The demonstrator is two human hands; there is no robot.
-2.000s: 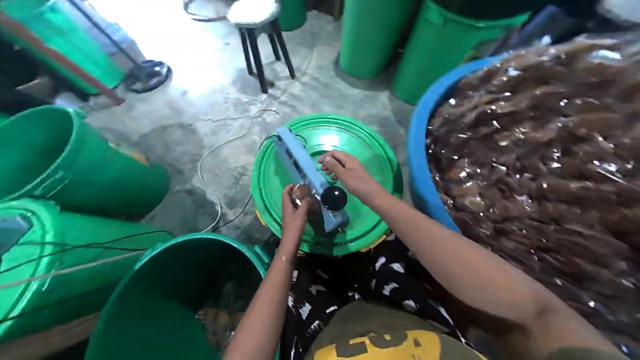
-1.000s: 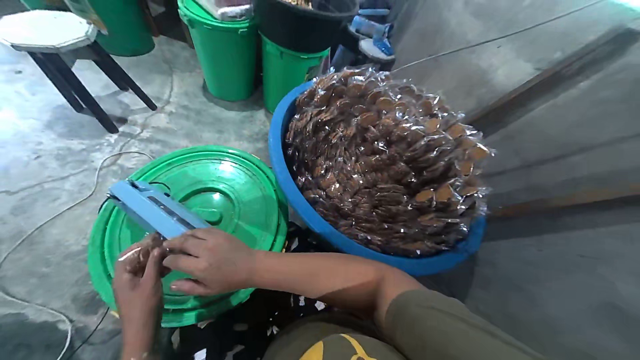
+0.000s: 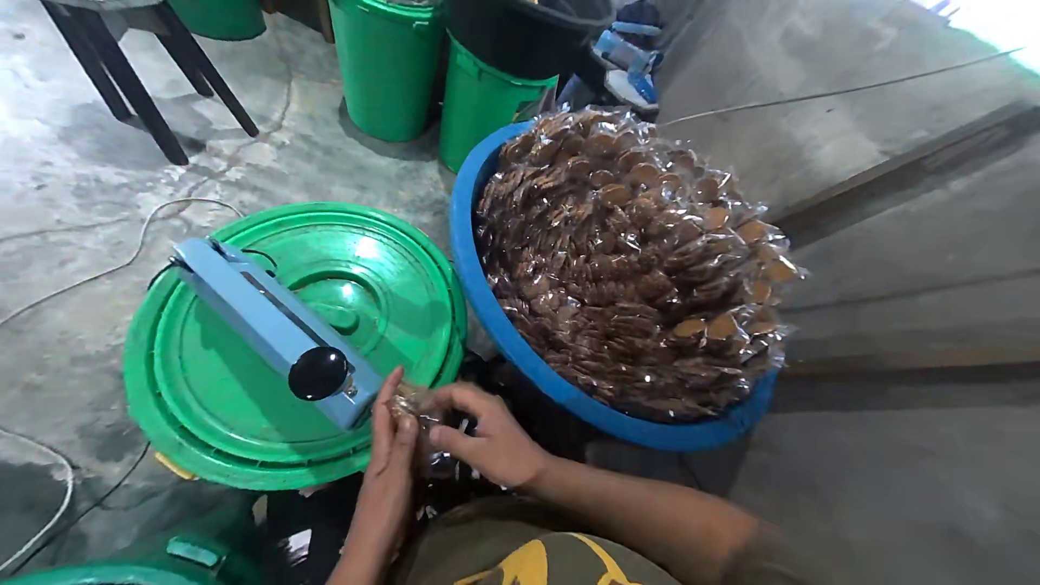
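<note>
Close to my lap, my left hand (image 3: pixel 394 447) holds a small clear plastic packet (image 3: pixel 413 404) with something brown in it. My right hand (image 3: pixel 483 435) has its thumb and forefinger at the packet's other side. Just beyond my hands, a blue impulse heat sealer (image 3: pixel 272 325) with a black round knob (image 3: pixel 318 374) lies across the green plastic lid (image 3: pixel 390 325). To the right, a blue tub (image 3: pixel 520 357) is heaped with clear-wrapped round brown pieces (image 3: pixel 626 268). The packet's lower part is hard to make out.
Green bins (image 3: pixel 386 73) and a black tub (image 3: pixel 528 36) stand at the back. A stool with dark legs (image 3: pixel 134 81) is at the upper left. A pale cable (image 3: pixel 146 223) runs over the concrete floor. Another green bin (image 3: pixel 122 573) shows its rim at lower left. A grey wall is on the right.
My hands were over the sealer two seconds ago; now they are at its near end, off the lid, with the packet between them. The view has swung right.
</note>
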